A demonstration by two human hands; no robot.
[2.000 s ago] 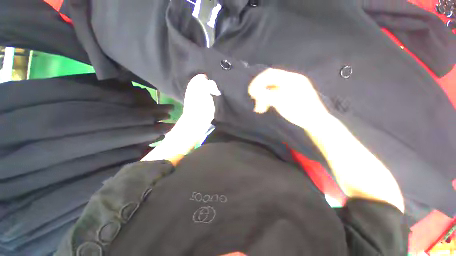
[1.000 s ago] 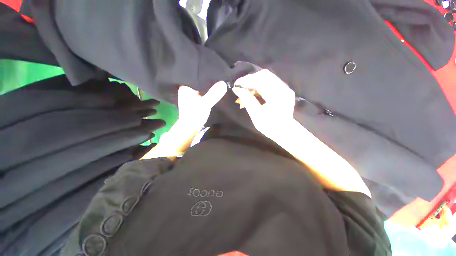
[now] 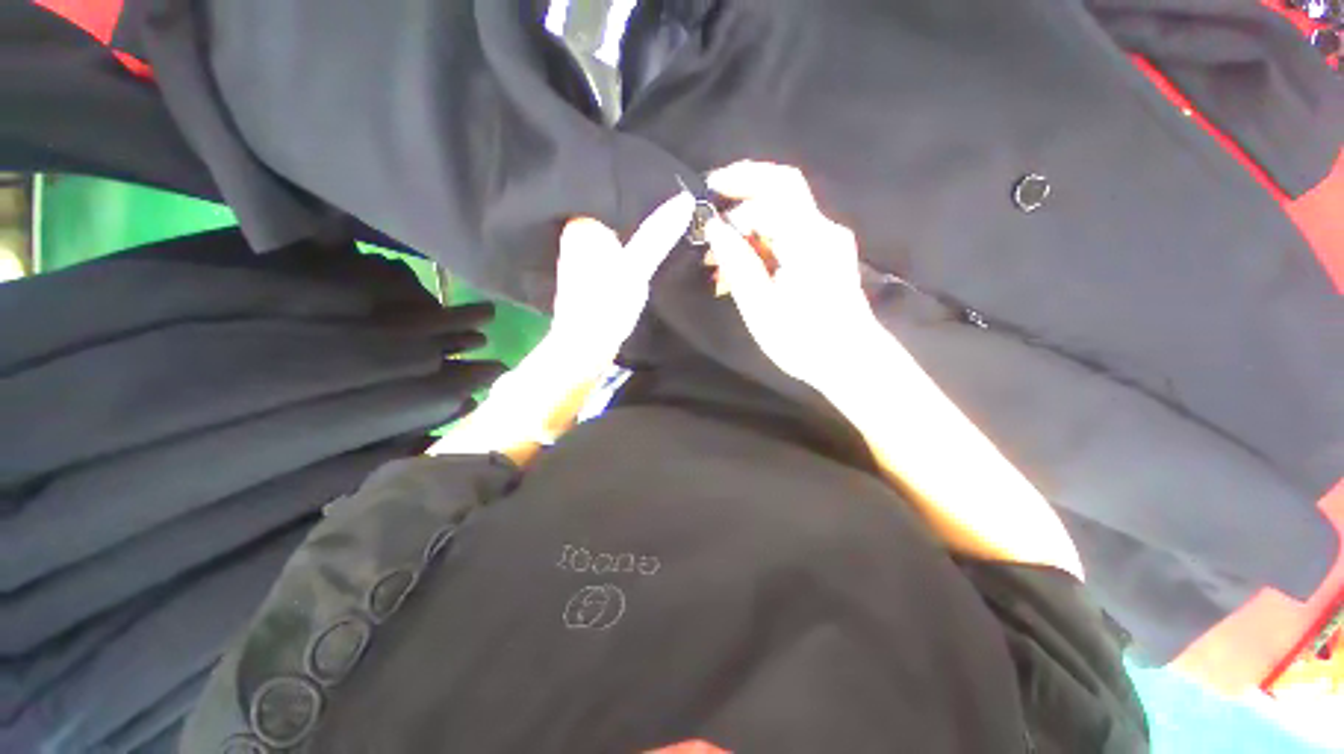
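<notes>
A dark coat (image 3: pixel 884 118) lies spread in front of me. A dark button with a shiny rim (image 3: pixel 703 223) sits at its front edge between my two hands. My left hand (image 3: pixel 627 273) pinches the coat edge beside the button. My right hand (image 3: pixel 781 265) has its fingertips at the button's other side. A thin sliver like a needle shows just above the button, too small to be sure of. A second button (image 3: pixel 1032 192) lies on the coat further right. Both hands look overexposed, so finger detail is lost.
Several dark hanging coats (image 3: pixel 221 398) are at my left, over a green floor (image 3: pixel 140 221). Red cloth (image 3: pixel 1238 641) shows past the coat on the right. Shiny dark bits (image 3: pixel 1322 33) lie at the top right corner. A pale lining or label area (image 3: pixel 597 52) shows at the neck.
The hands came together at the coat edge from being apart. Since a second ago they have shifted slightly up, and the button between them now shows face-on.
</notes>
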